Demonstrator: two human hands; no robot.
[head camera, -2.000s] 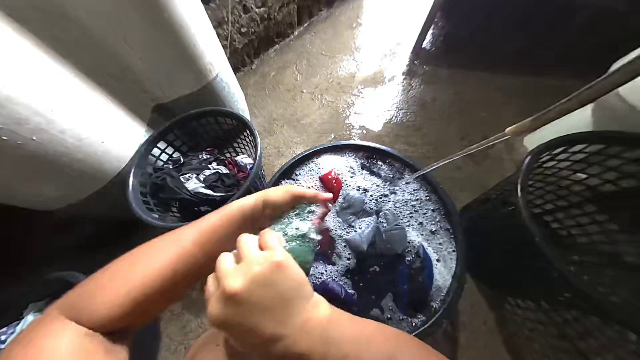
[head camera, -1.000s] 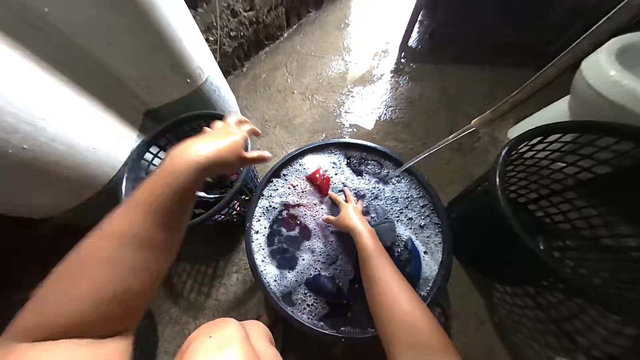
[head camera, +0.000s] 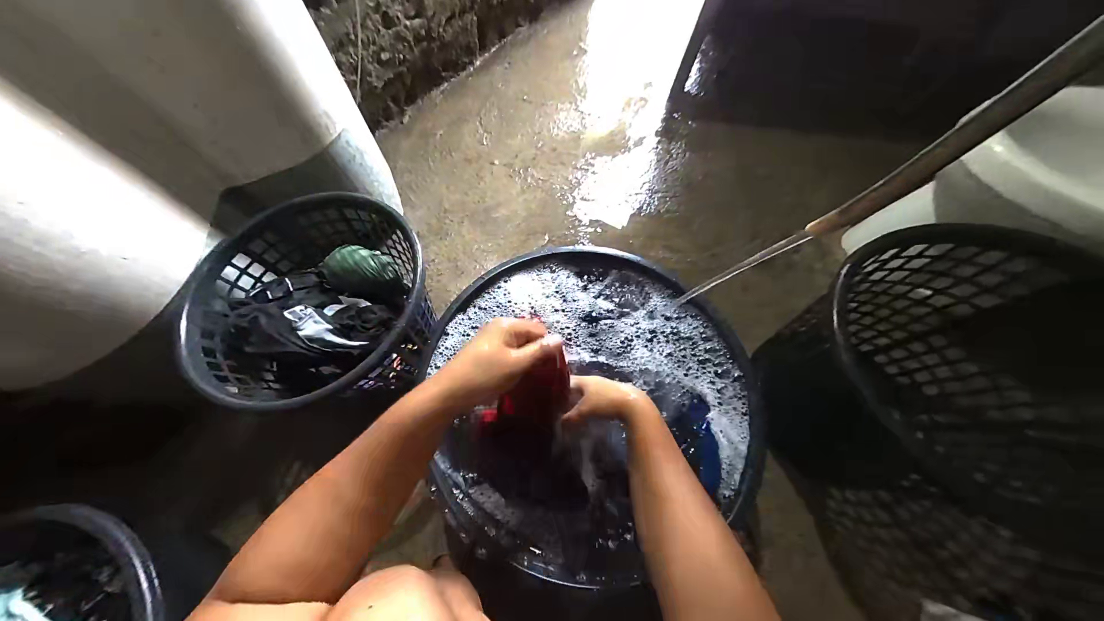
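My left hand (head camera: 509, 349) grips the top of a wet red cloth (head camera: 535, 397) over a round dark tub (head camera: 750, 405) of sudsy water. At the cloth's right side is my right hand (head camera: 604, 401), its fingers curled against the fabric; some fingertips are hidden. The cloth's lower part hangs into the dark water. Blue fabric (head camera: 700, 444) shows under the surface at the tub's right. A green cloth (head camera: 360, 269) lies on dark garments (head camera: 319, 319) in the black plastic basket (head camera: 194, 345) to the left.
Water runs into the tub from a hose (head camera: 931, 159) at the upper right. A large black mesh basket (head camera: 845, 345) stands right of the tub, before a white container (head camera: 1035, 164). Another dark container (head camera: 129, 543) sits at lower left. The concrete floor (head camera: 483, 164) is wet.
The green cloth, in my hands two seconds ago, now lies in the left basket. My left hand has come back from that basket to the tub, and the red cloth is lifted partly out of the water.
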